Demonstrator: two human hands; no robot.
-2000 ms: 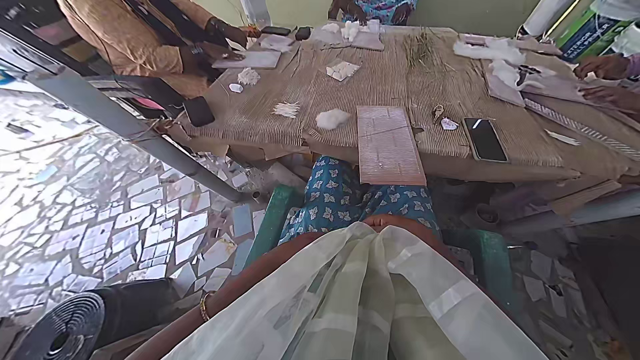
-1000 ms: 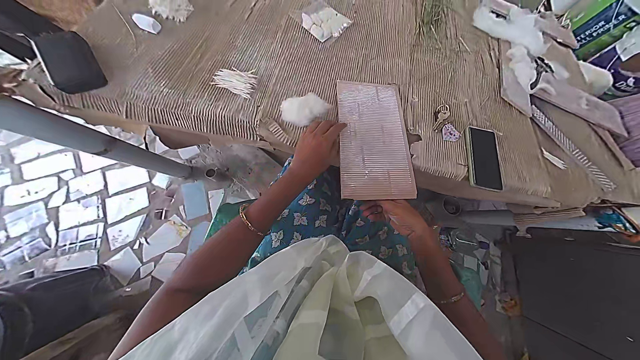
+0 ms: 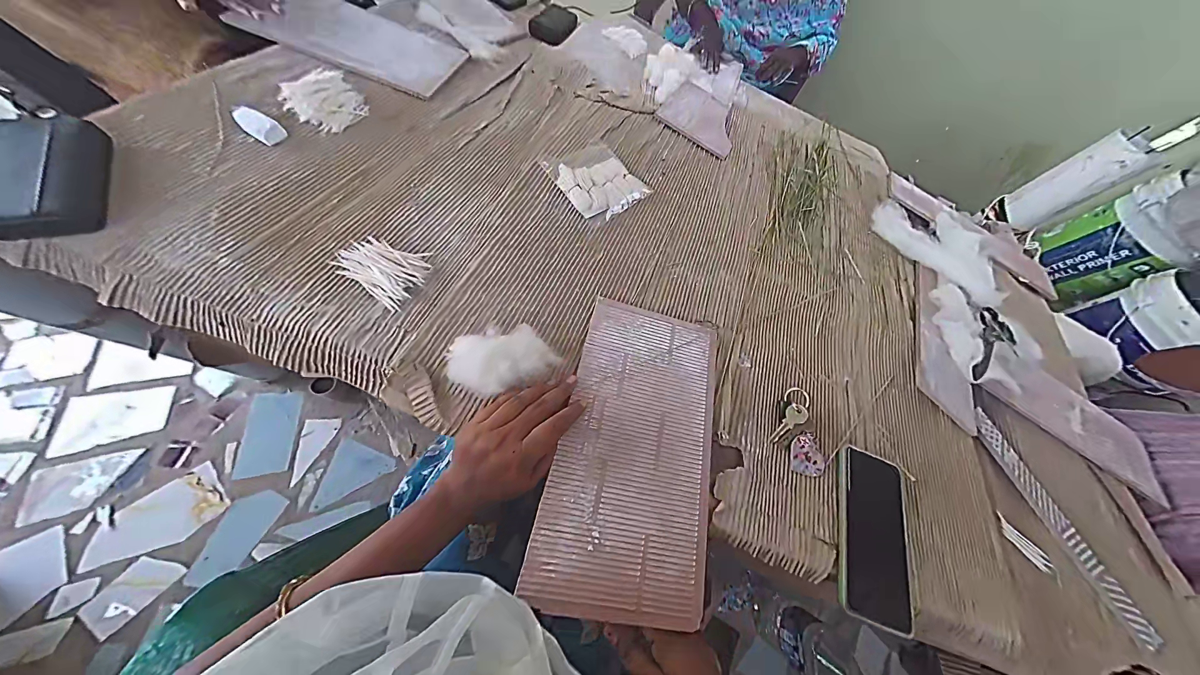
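A ribbed pinkish rectangular board [image 3: 628,469] juts over the table's near edge. My left hand [image 3: 511,445] lies at its left side, fingertips touching that edge, beside a white cotton tuft [image 3: 502,360]. Under the board's near end is my right hand [image 3: 661,647], mostly hidden, holding it from below. Thin white sticks, probably cotton wicks [image 3: 382,272], lie farther left. A clear packet of white pieces [image 3: 597,183] rests beyond the board. Right of it are a key [image 3: 790,419] with a patterned fob and a smartphone [image 3: 876,541].
Corrugated sheet covers the table [image 3: 469,197]. At the right lie boards with cotton [image 3: 956,262] and a striped strip [image 3: 1069,534]. A black case [image 3: 52,173] and a white object [image 3: 259,126] are at left. Another person's hand [image 3: 708,42] is at the far side. Paint buckets [image 3: 1106,244] stand right.
Both hands have come to the board since the oldest frame, where neither touched it. Over the last second they have stayed at its left edge and near end. The view has moved closer.
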